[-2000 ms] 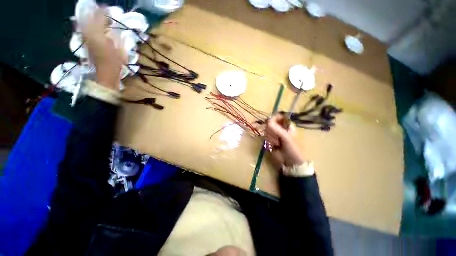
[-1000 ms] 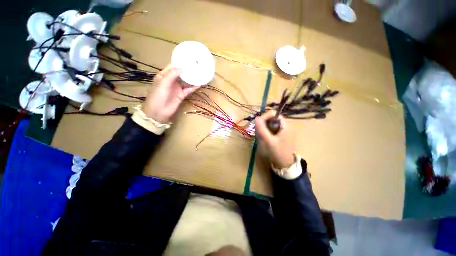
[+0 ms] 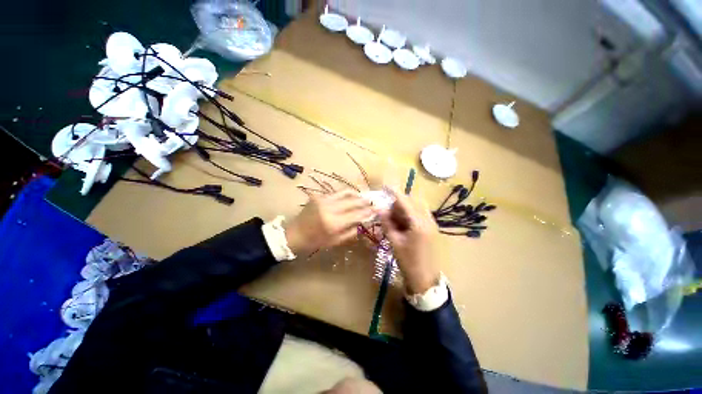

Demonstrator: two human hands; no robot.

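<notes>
My left hand (image 3: 329,222) grips a white plastic disc (image 3: 379,202) at the middle of the cardboard, and the disc is mostly hidden by the fingers. My right hand (image 3: 408,235) is closed beside it, touching or nearly touching the disc, around a dark rounded handle (image 3: 401,218). Thin red lead wires (image 3: 327,183) fan out behind and under the hands. Their black plug connectors (image 3: 464,214) lie fanned out to the right of my right hand. Another white disc (image 3: 439,161) lies just beyond the hands.
Wired white discs (image 3: 127,96) are piled at the left, black cables pointing right. Bare discs (image 3: 378,52) lie along the cardboard's far edge, one (image 3: 506,115) at far right. Clear bags (image 3: 631,238) lie right and back left. A blue bin (image 3: 31,262) is at lower left.
My left hand has carried the disc right and down, to my right hand. A second ago it held the disc face up, apart from my right hand. The view has also shifted.
</notes>
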